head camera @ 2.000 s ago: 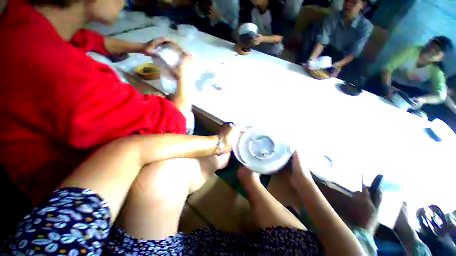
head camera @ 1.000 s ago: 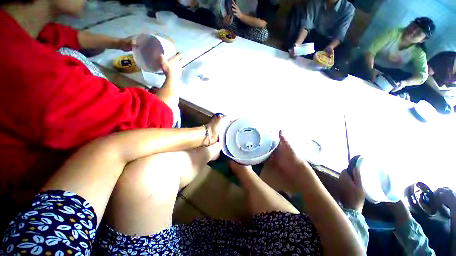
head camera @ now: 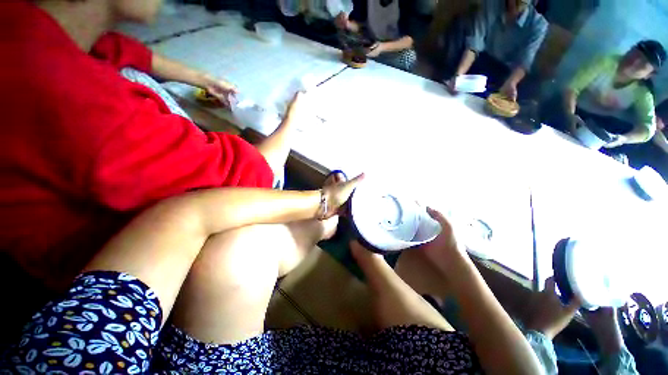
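A white bowl [head camera: 392, 220] is held above my lap, tilted, with the round ring in its centre facing me. A dark rim shows along its lower left edge; I cannot tell if it is a separate lid. My left hand [head camera: 341, 195], with a bracelet at the wrist, is at the bowl's left edge; some of its fingers are hidden. My right hand [head camera: 445, 233] grips the bowl's right side. A thin translucent disc [head camera: 480, 231] lies at the near edge of the white table [head camera: 410, 139].
A person in red [head camera: 139, 139] on my left holds clear, shiny material [head camera: 260, 106]. A neighbour's hand [head camera: 554, 307] on my right holds a white bowl with a dark rim [head camera: 589, 275]. People sit across the table; one has a yellow lid [head camera: 502, 105].
The bowl in my hands has tilted, showing more of its right side wall. The red-clad person's white bowl is lowered. The right neighbour's bowl has come up since the oldest frame.
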